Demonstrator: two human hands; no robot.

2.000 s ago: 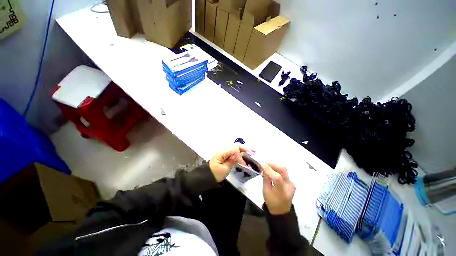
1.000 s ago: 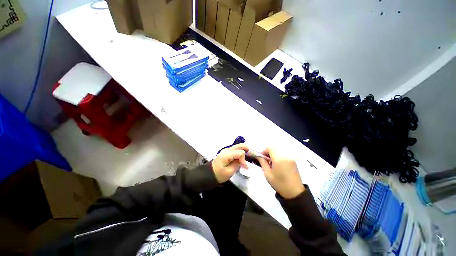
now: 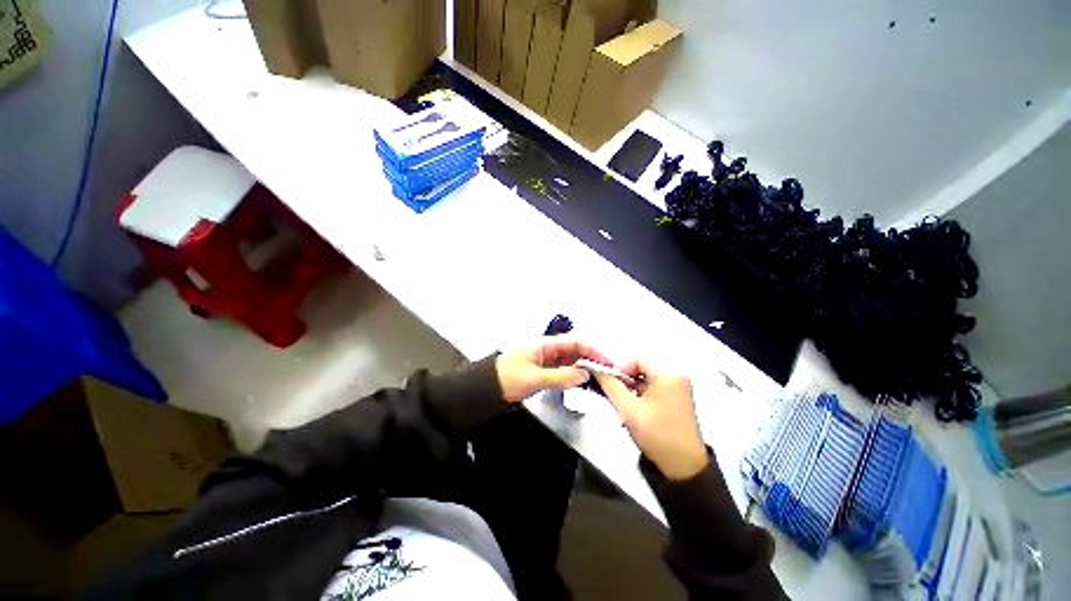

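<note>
My left hand point(image 3: 543, 369) and my right hand point(image 3: 658, 411) meet above the front edge of the white bench. Between their fingers they hold a small white piece point(image 3: 605, 370), seen nearly edge-on, with something dark beside it. It may be an inner card; the fingers hide most of it. A short black cable bundle point(image 3: 558, 325) lies on the bench just beyond my left hand. A stack of blue-and-white retail boxes point(image 3: 430, 159) stands mid-bench.
A large black cable pile point(image 3: 863, 288) lies against the wall by the black mat point(image 3: 658, 247). Striped flat cartons point(image 3: 810, 464) stand at right. Brown cartons point(image 3: 564, 65) line the back. A red-and-white stool point(image 3: 211, 241), a blue crate point(image 3: 59, 329) and a large carton point(image 3: 141, 458) are at left.
The held piece has turned from showing a dark picture to nearly edge-on. My right hand has moved slightly right, and the fingers of both hands have shifted. The box stack is unchanged.
</note>
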